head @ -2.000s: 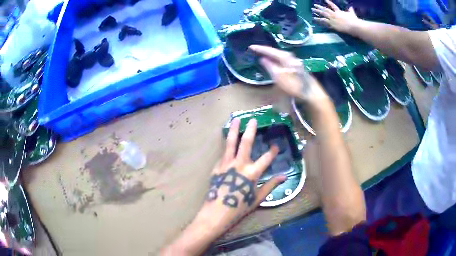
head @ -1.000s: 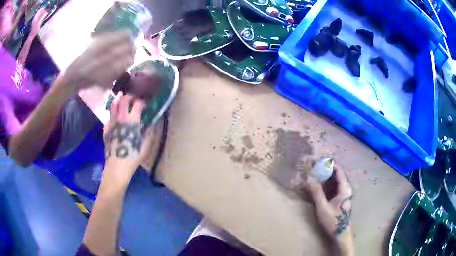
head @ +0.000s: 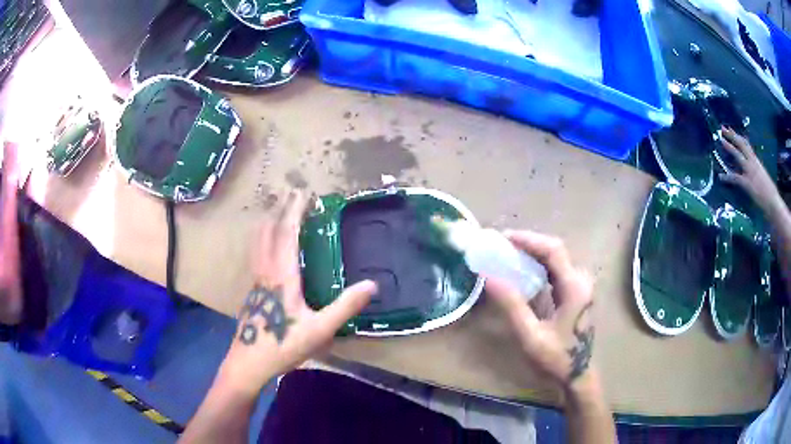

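Note:
A glossy green car body shell point(head: 438, 295) with a pale rim lies on the bench in front of me, its dark recess point(head: 377, 251) facing up. My left hand point(head: 290, 303) rests on its left end, fingers spread along the outside and thumb over the recess edge. My right hand point(head: 546, 316) holds a translucent white glue bottle point(head: 503, 260) on its side, its tip pointing left over the right part of the shell. Whether liquid comes out cannot be told.
Another green shell point(head: 208, 147) lies at the left, with more stacked behind. A blue parts tub point(head: 486, 82) with black pieces stands at the back. Several shells point(head: 676, 260) stand in a row at the right, near another person's hand point(head: 750, 169). A blue stool point(head: 117, 312) is below left.
The view has turned back from the left. A shell is now in front of me under my left hand. My right hand has brought the bottle from the bench to over the shell.

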